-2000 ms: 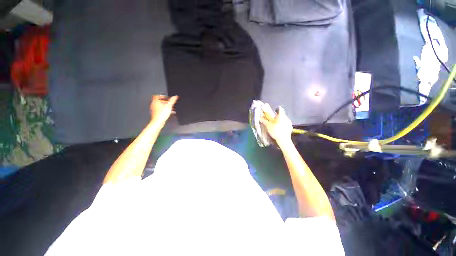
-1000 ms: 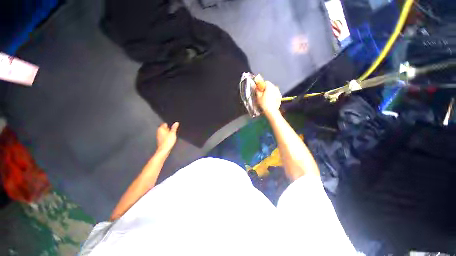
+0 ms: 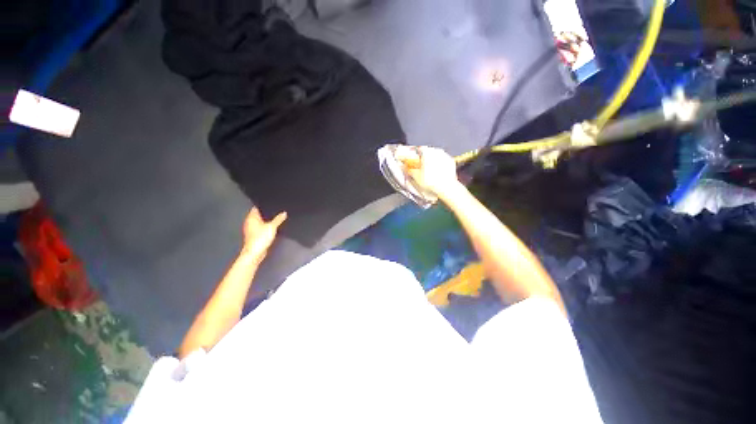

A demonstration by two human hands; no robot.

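Black trousers [image 3: 311, 161] lie on the grey table cover [image 3: 141, 199], their wide part flat near the front edge and the cloth bunched towards the far side. My right hand [image 3: 433, 172] is closed on the handle of a silver steam iron [image 3: 404, 175], which is at the right edge of the trousers near the table's front edge. My left hand [image 3: 264, 230] is at the lower left edge of the trousers, thumb and fingers apart; whether it touches the cloth is unclear.
A yellow hose [image 3: 637, 76] with white wraps and a black cable [image 3: 507, 103] run right from the iron. White cards lie at the far left [image 3: 46, 113] and at the table's right end [image 3: 567, 33]. A red bundle [image 3: 54, 257] is at left. Dark garments [image 3: 617, 240] are piled at right.
The view has turned, so the table now lies slanted. Since one second ago, the iron has tilted and moved slightly relative to the trousers' right edge. My left hand remains by the lower left edge.
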